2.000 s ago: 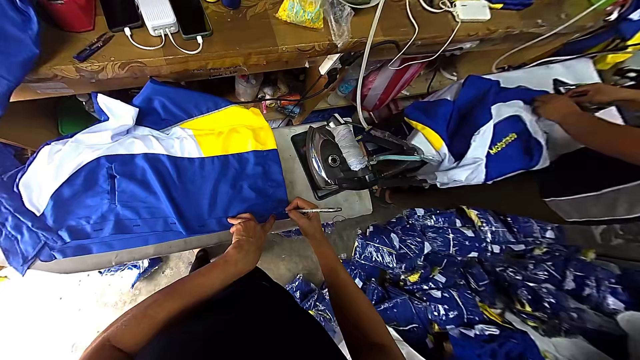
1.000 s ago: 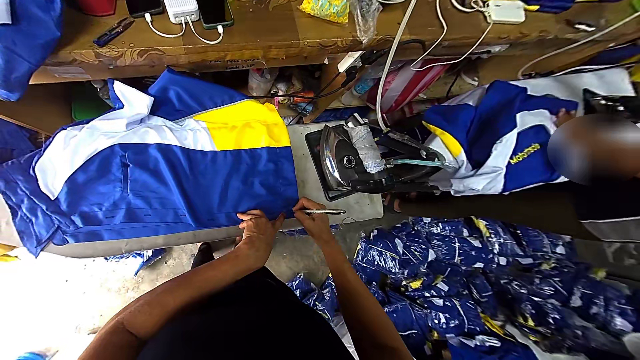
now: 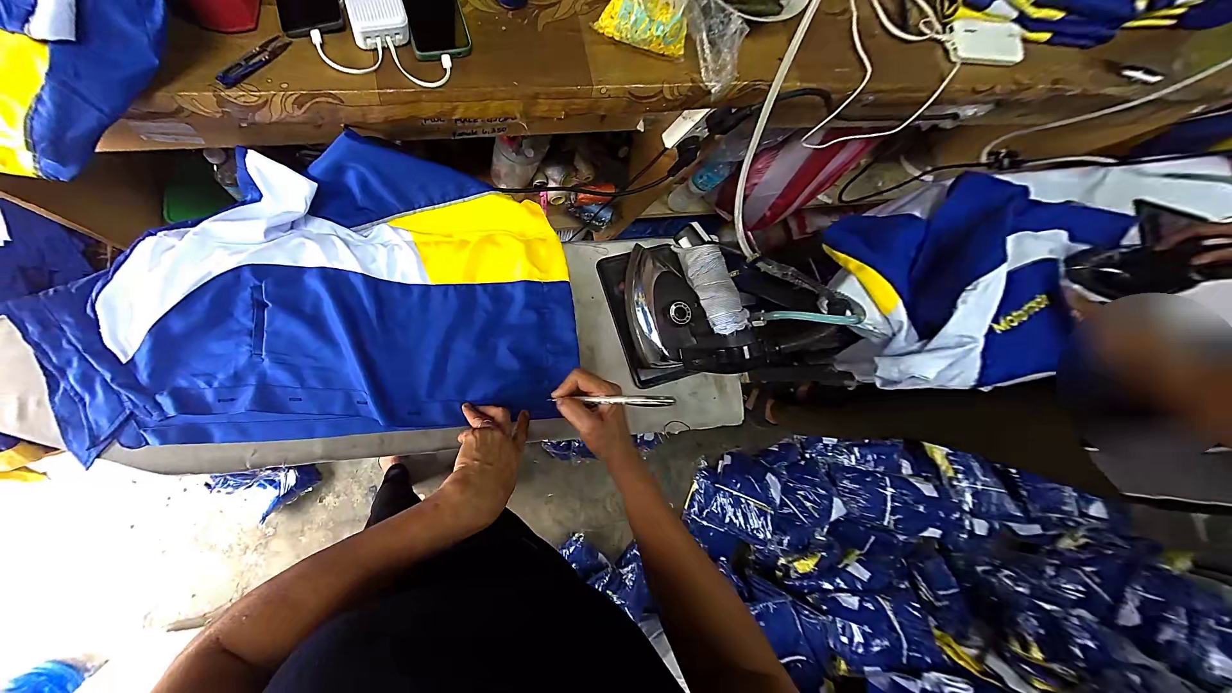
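A blue, white and yellow garment [image 3: 346, 327] lies spread on a grey padded ironing board [image 3: 366, 449]. Its near edge carries a row of buttonholes. My left hand [image 3: 489, 452] presses on that edge near the garment's right corner, fingers resting on the cloth. Just right of it, my right hand [image 3: 594, 414] holds a slim silvery pen-like tool [image 3: 635, 400], its tip at the garment's corner. An electric iron [image 3: 659, 308] with a wrapped handle rests on a dark plate to the right of the garment.
Phones and a white charger [image 3: 377, 21] lie on the wooden table [image 3: 539, 82] behind the board. Cables hang near the iron. At right a co-worker bends over another garment [image 3: 1020, 289]. Plastic-wrapped blue garments [image 3: 866, 549] are piled on the floor at lower right.
The co-worker's head has come into view at right, over the other garment. Both my hands have stayed at the garment's right corner, with the tool still in my right hand.
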